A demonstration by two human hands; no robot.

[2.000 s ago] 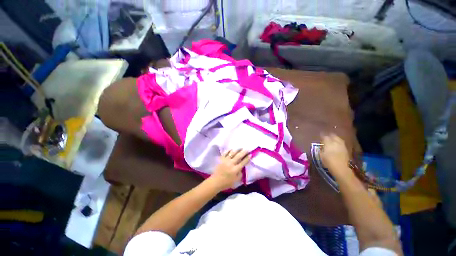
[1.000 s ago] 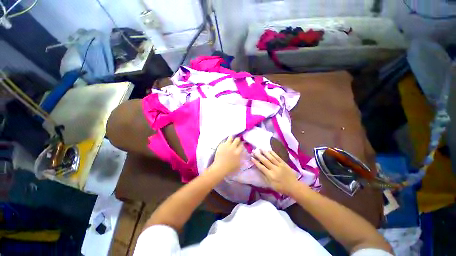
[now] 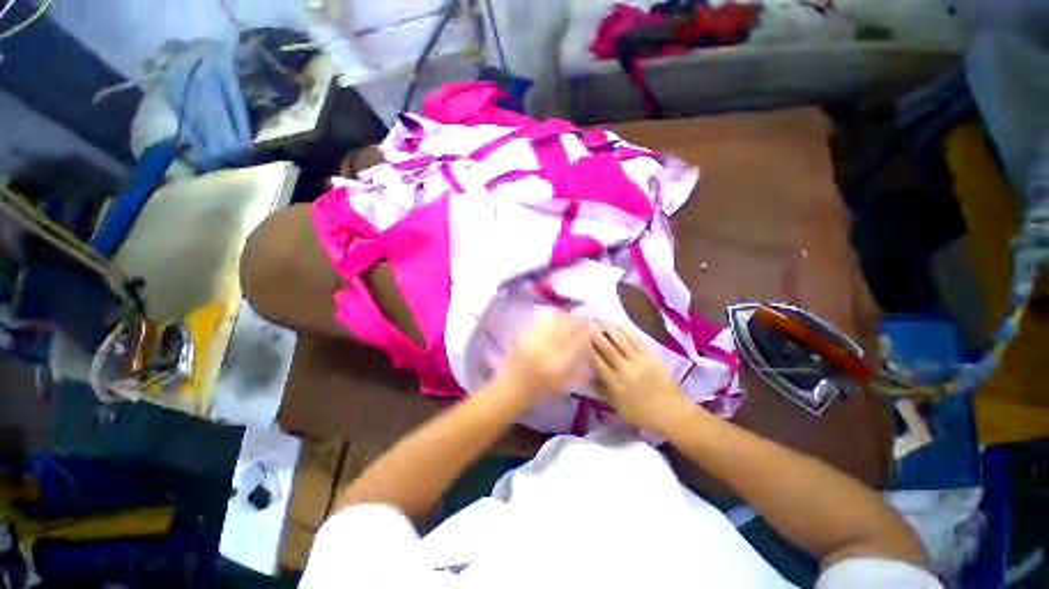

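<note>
A garment piece of pale lilac-white cloth with bright pink strips [image 3: 495, 236] lies in a crumpled pile over the brown padded board. My left hand [image 3: 550, 354] is on its near middle part, blurred, with the fingers bent at the cloth; whether it pinches the cloth cannot be told. My right hand [image 3: 635, 380] lies beside it, touching my left fingertips, palm down with fingers fairly straight on the cloth. The steam iron [image 3: 796, 354], with an orange-brown handle, rests on the brown cover right of the garment, untouched.
The iron's hose [image 3: 961, 374] runs off to the right. A rounded brown sleeve board [image 3: 282, 270] sticks out at left. A second iron [image 3: 147, 351] sits on the cream side board [image 3: 196, 236]. Red and black scraps [image 3: 679, 29] lie in a trough behind. A blue basket [image 3: 920, 345] is at right.
My right hand has let go of the iron, which now rests at the right, and has come onto the garment beside my left hand. My left hand has since shifted slightly right.
</note>
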